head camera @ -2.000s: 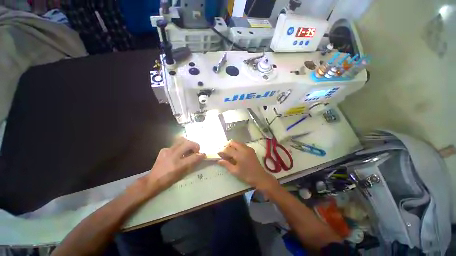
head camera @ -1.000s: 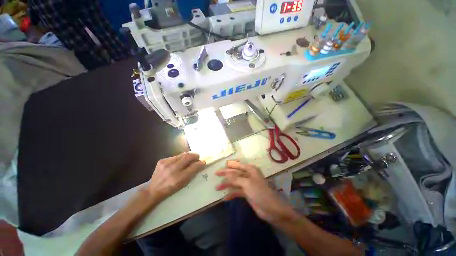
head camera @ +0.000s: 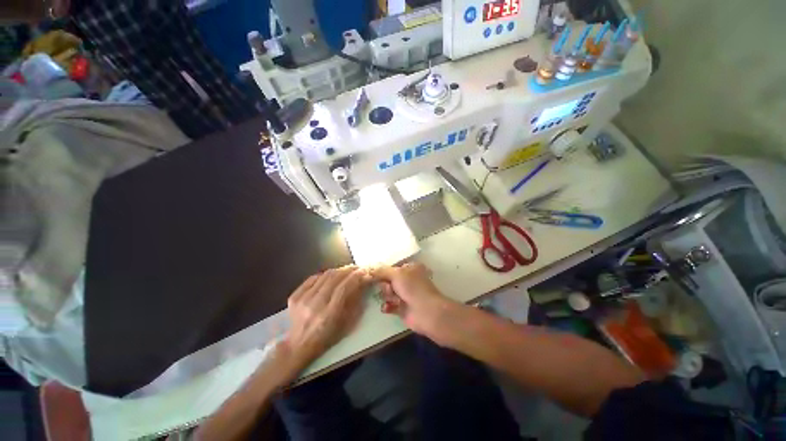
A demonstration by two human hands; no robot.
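Note:
The pale band (head camera: 377,231) lies brightly lit under the needle area of the white sewing machine (head camera: 414,153), its near end towards me. The dark brown panel (head camera: 198,250) spreads left of the needle. My left hand (head camera: 326,303) lies on the near left edge of the work, its fingertips at the band's near end. My right hand (head camera: 408,293) meets it there, thumb and fingers pinching the band's near edge. What lies under the fingers is hidden.
Red-handled scissors (head camera: 507,241), blue snips (head camera: 572,219) and a blue pen (head camera: 529,177) lie right of the needle. A side basket with an orange packet (head camera: 638,336) stands at the right. Beige-grey cloth (head camera: 52,164) is heaped at the left. A person in checked clothing (head camera: 164,60) is behind.
My right hand, raised off the cloth with its fingers spread a second ago, has come back to the band's near edge beside my left hand. The camera view has shifted slightly.

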